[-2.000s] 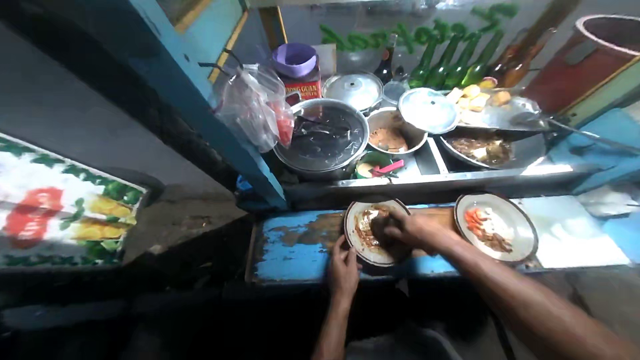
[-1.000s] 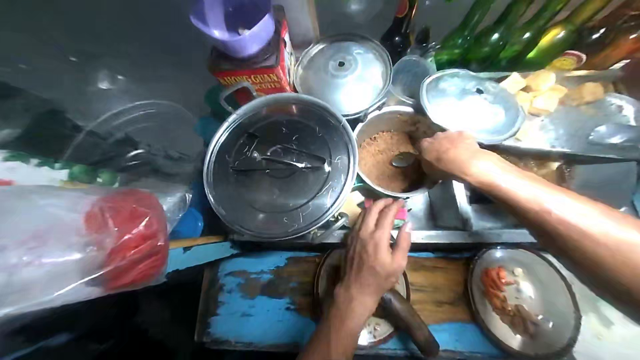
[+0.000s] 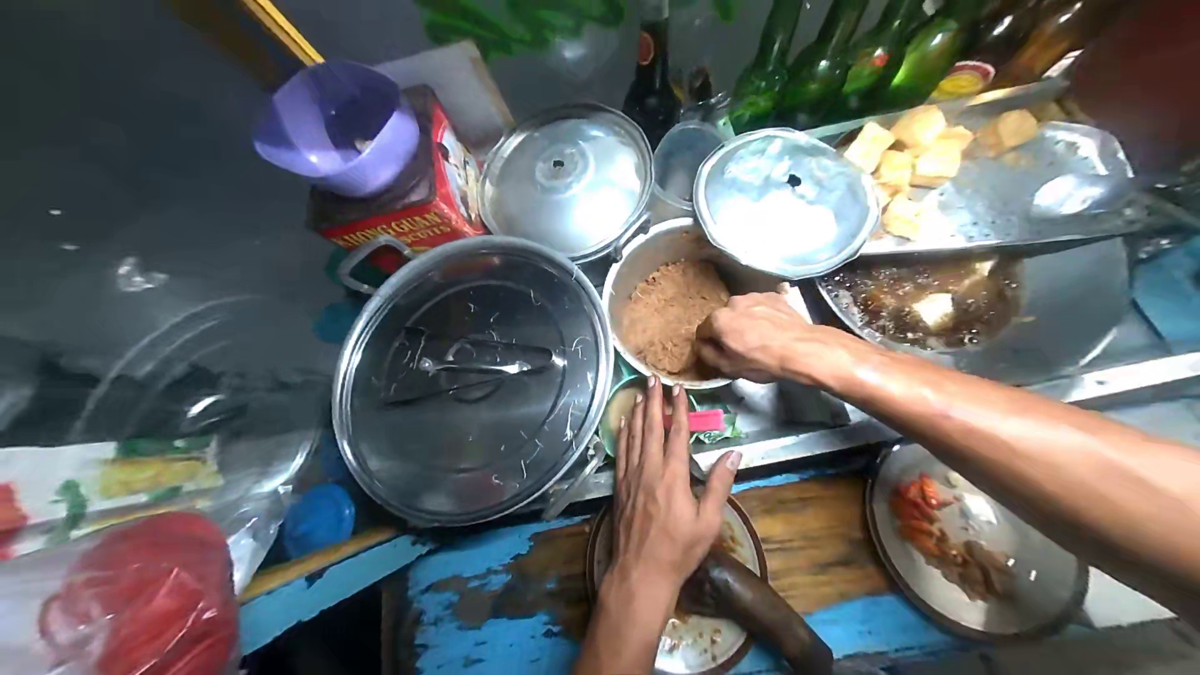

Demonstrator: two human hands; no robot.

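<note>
My right hand (image 3: 755, 337) reaches into a metal pot (image 3: 623, 258) of brown crumbly paste (image 3: 670, 309), its fingers closed at the right side. Whatever it grips is hidden now. My left hand (image 3: 661, 478), palm down with fingers spread, is over the near edge of the pot and holds nothing. Beneath it lies a plate (image 3: 698, 647) with food residue and a dark pestle (image 3: 764, 605) resting across it. A second plate (image 3: 1022, 591), with red chilies (image 3: 919, 516) and brown pieces, is under my right forearm. A pink handle (image 3: 705, 420) shows beside the left fingertips.
A large lidded pot (image 3: 469, 375) stands to the left, with metal lids (image 3: 567, 183) behind. At the right, a pan of bubbling oil (image 3: 937, 300) sits below a tray (image 3: 1059, 197) of fried tofu (image 3: 923, 150). Green bottles (image 3: 834, 66) line the back. A plastic bag (image 3: 141, 600) hangs at the lower left.
Two seconds ago both hands were at the near plate, the right on the pestle. The right hand moved to the pot; a spoon showed there one second ago. The view has moved closer.
</note>
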